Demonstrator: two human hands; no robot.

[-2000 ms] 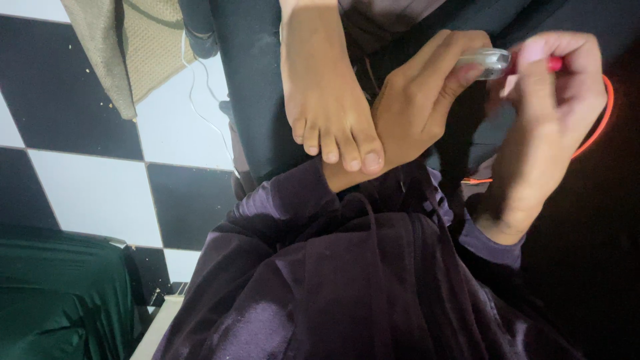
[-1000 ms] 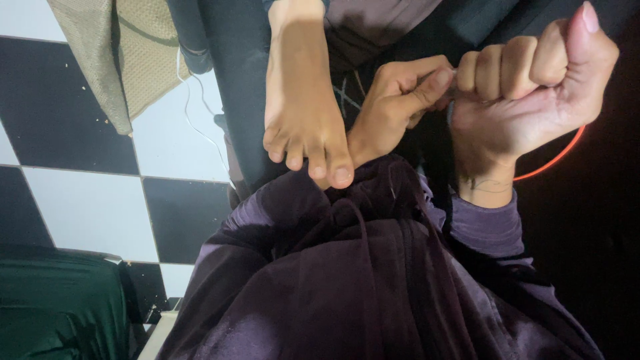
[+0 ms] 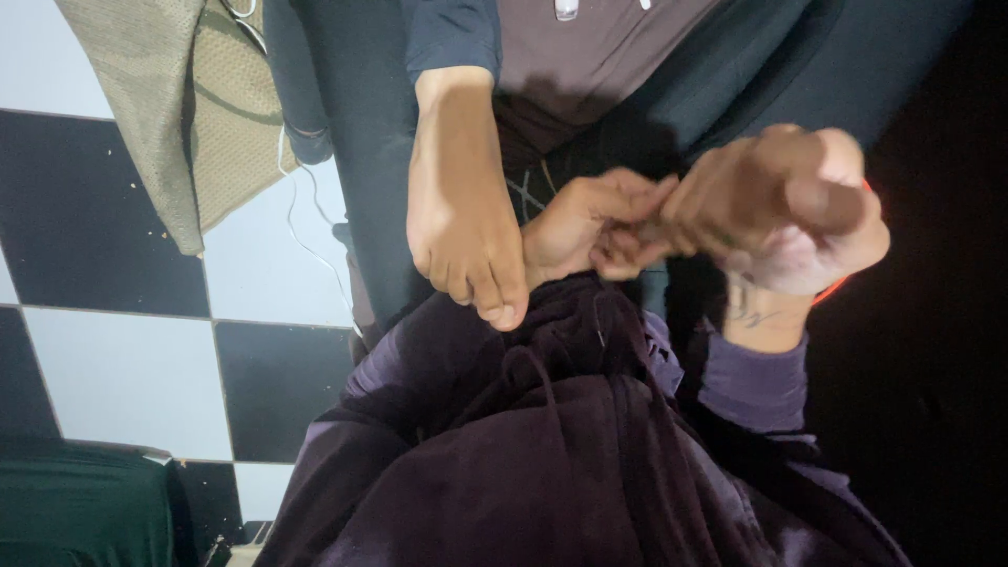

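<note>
My left hand [image 3: 591,224] is near the middle, its thumb and fingertips bent towards the other hand; whether they pinch something small is not clear. Someone else's bare foot [image 3: 465,213] lies over my left wrist. To the right, my right hand [image 3: 795,213] is raised with curled fingers and strong motion blur, its finger side close to the left fingertips. Blur and shadow hide what lies between the hands. Behind the right hand shows part of an orange-red cord [image 3: 831,291].
Another person's dark trouser legs [image 3: 370,157] and brown garment [image 3: 567,71] are at the top, with a small clear-and-white item [image 3: 565,9]. A beige textured cloth [image 3: 236,142] and white cable [image 3: 295,228] lie left over checkered tiles [image 3: 126,370]. Green fabric [image 3: 79,504] covers the lower left.
Two seconds ago my left hand held a clear object and my right something red; neither shows in my hands now. The right fist, sharp one second ago, is now blurred.
</note>
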